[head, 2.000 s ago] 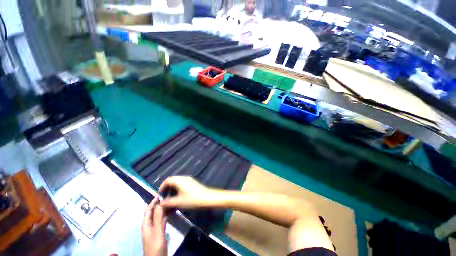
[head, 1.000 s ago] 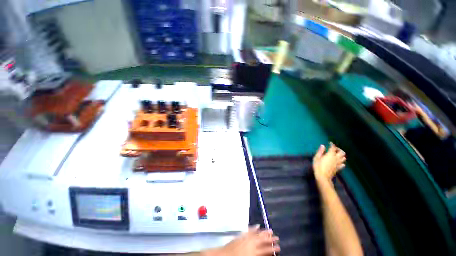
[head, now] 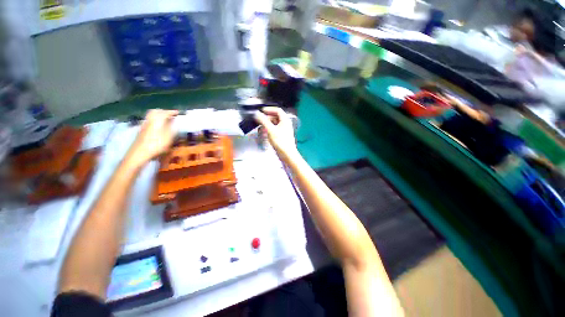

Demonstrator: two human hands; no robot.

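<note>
The orange-brown fixture stands on the white machine deck. Dark round parts stand in its back row, and the front row of holes shows no parts. My left hand is at the fixture's back left corner, blurred; whether it holds anything cannot be told. My right hand is beyond the fixture's back right, raised, with a black part between thumb and fingers.
A second orange-brown fixture is at the left. The touchscreen and red knob are at the front. A black tray and cardboard lie right. A red basket is farther off.
Both hands have moved from the machine's right front and the tray to the back of the fixture. The black part that stood in its front row is gone, and my right hand now holds one.
</note>
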